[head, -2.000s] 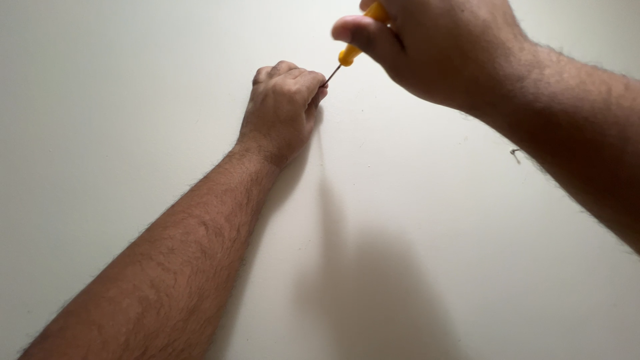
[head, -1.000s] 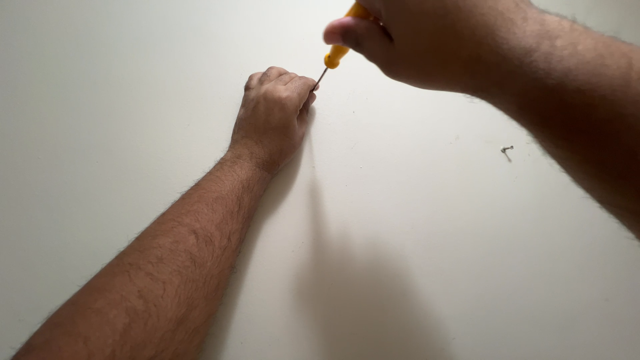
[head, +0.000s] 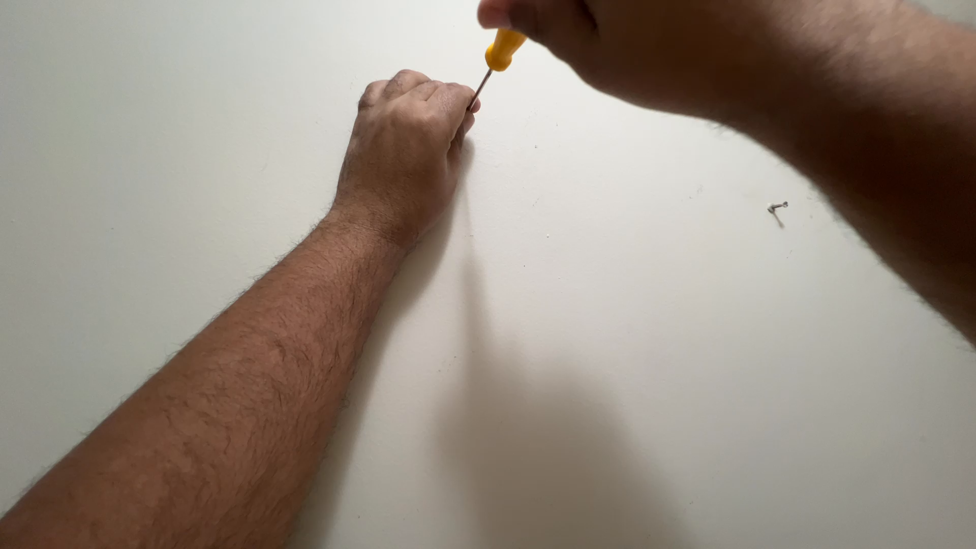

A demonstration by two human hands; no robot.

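My right hand (head: 564, 38), cut off by the top edge of the view, is closed around the yellow handle of a screwdriver (head: 503, 52). The screwdriver's thin metal shaft slants down and left to the thumb and fingertips of my left hand (head: 412, 137). That hand rests on a pale wall-like surface (head: 610, 290) with its fingers curled. Its fingertips hide the tip of the shaft, and whatever they may pinch there cannot be seen.
A small metal screw or hook (head: 778, 207) sticks out of the pale surface at the right, near my right forearm. Tiny specks dot the surface between the forearms. A soft shadow of the right hand and screwdriver falls on its lower middle.
The small metal piece at the right, partly beside my forearm's edge earlier, now shows more fully. The screwdriver stays in my right hand, its shaft at my left fingertips.
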